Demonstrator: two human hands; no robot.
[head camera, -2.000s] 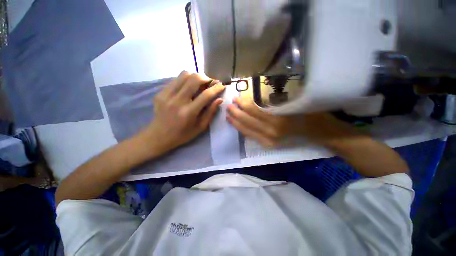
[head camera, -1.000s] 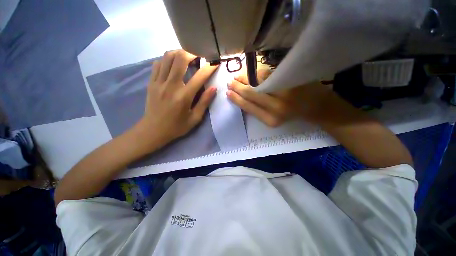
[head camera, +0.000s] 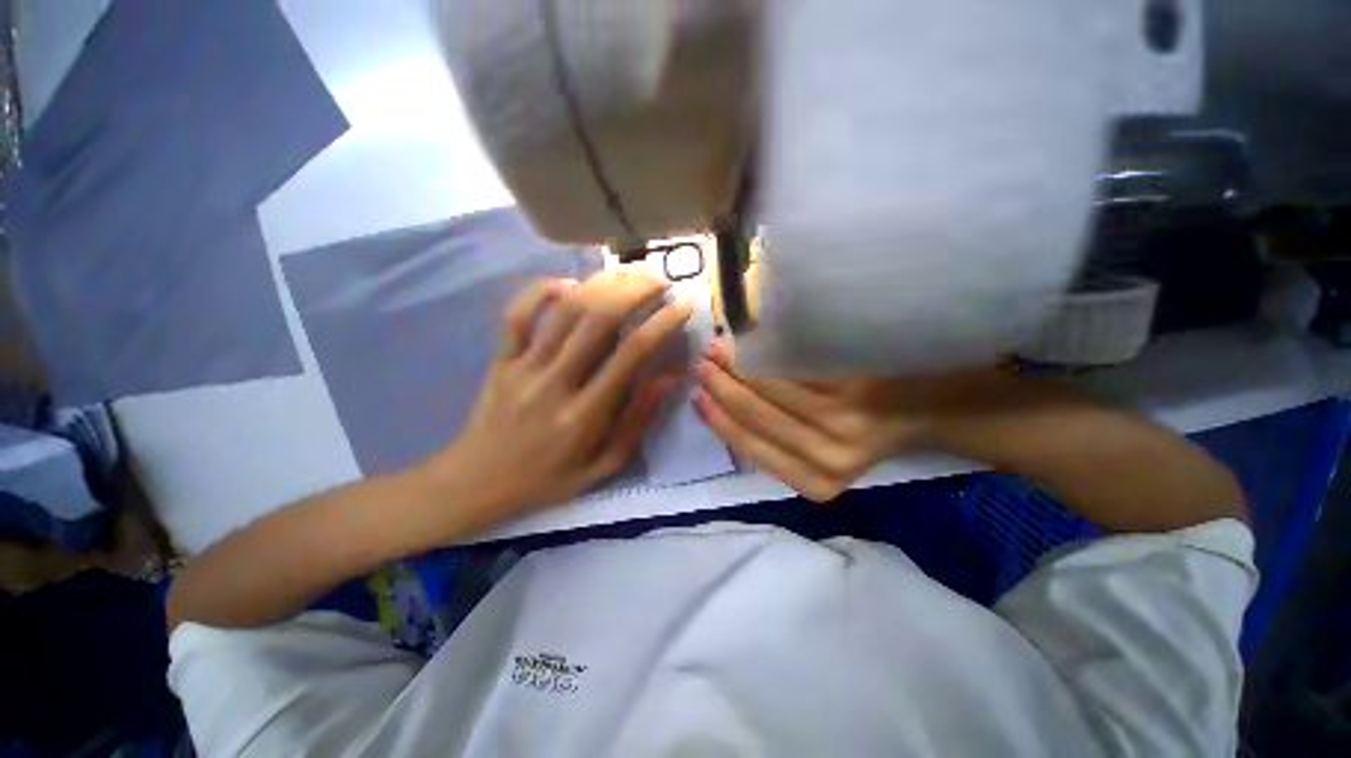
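A pale strip runs toward me from under the sewing machine head, beside a grey fabric panel. A small dark wire loop sits at the lit needle area. My left hand lies on the panel and strip, fingers bent, slightly blurred. My right hand rests its fingertips at the strip's right edge, just below the needle area. Both hands press on the cloth from above; neither visibly grips it. The needle itself is hidden.
More grey cut pieces lie at the upper left. A folded grey-and-white bundle is at the far left. The machine arm covers the upper right. A blue basket is below the table's front edge.
The near end of the strip now sits closer to the needle area. My left fingers are more bent, and my right hand lies lower beside the strip. The camera view has also shifted.
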